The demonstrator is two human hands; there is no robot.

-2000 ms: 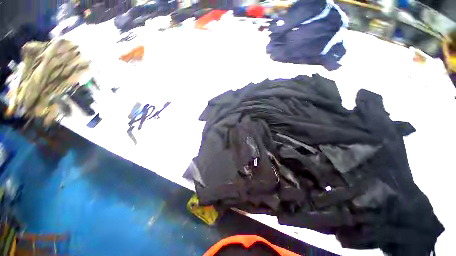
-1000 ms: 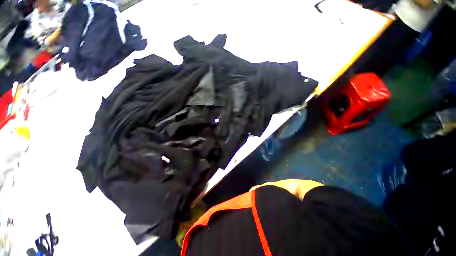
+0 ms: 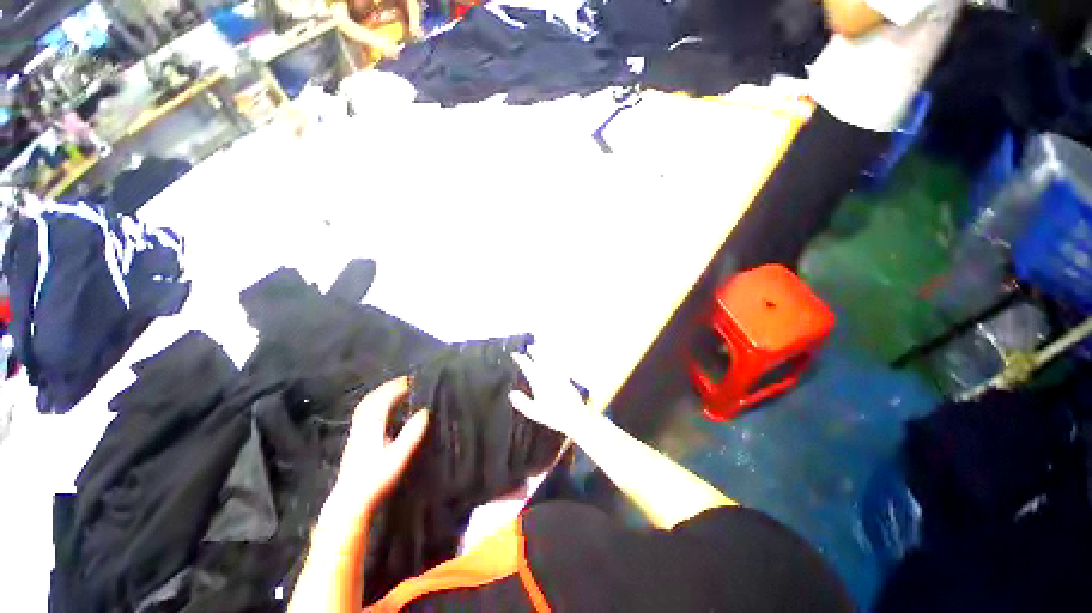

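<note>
A heap of black garments (image 3: 180, 443) lies on the white table (image 3: 455, 216) in front of me and reaches its near edge. A greyer triangular patch (image 3: 248, 485) shows in the heap. My left hand (image 3: 386, 443) rests on the black cloth, thumb and fingers apart. My right hand (image 3: 548, 398) is at the right end of the heap near the table edge, thumb and fingers apart. Gathered black cloth with upright folds lies between the hands. Glare blurs the fingertips. No tool is visible in either hand.
A red plastic stool (image 3: 772, 317) stands on the blue floor beyond the table's yellow edge. Navy garments with white stripes (image 3: 84, 287) lie at left; more dark cloth (image 3: 515, 54) lies at the far end. A person's arm (image 3: 371, 30) shows at the top. A blue crate (image 3: 1054, 240) is at right.
Both my hands have come into view and onto the black cloth. The view has turned right, so the heap now shows lower left and the table's far end and stool are more visible.
</note>
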